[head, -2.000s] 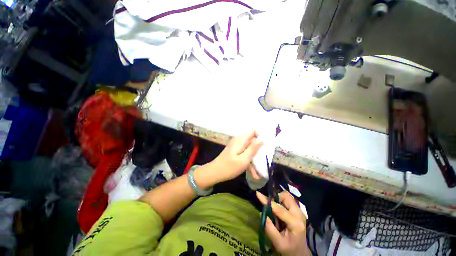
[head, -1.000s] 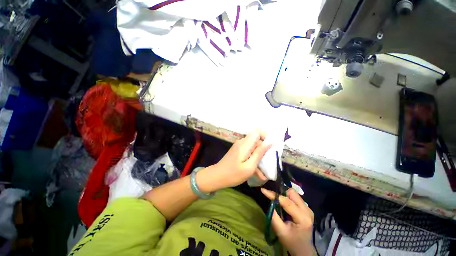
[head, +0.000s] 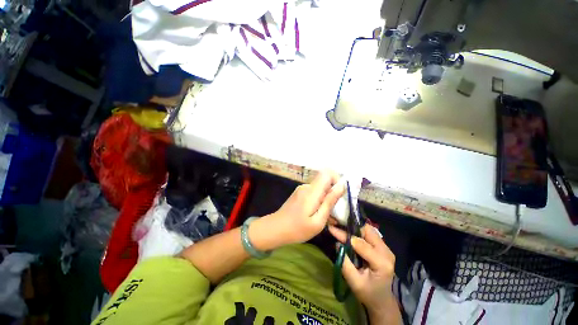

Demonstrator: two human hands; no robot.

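My left hand (head: 308, 212) grips a small folded white garment piece (head: 342, 209) at the table's front edge. A small dark maroon tip (head: 366, 183) shows beside the piece. My right hand (head: 369, 263) holds the scissors (head: 343, 270) by their dark green loop handles. The dark blades point away from me and lie against the white piece. Whether the blades are closed on the cloth cannot be told. My fingers hide part of the piece.
A heap of white pieces with maroon lines (head: 190, 38) lies at the table's back left. The sewing machine head (head: 494, 28) is at the upper right, a smartphone (head: 521, 152) with cable on its bed. More striped pieces (head: 447, 311) lie low right. A red bag (head: 130, 155) is left.
The scissors and my right hand have moved up closer to my left hand, and the blades lie more over the piece. The whole view has shifted slightly.
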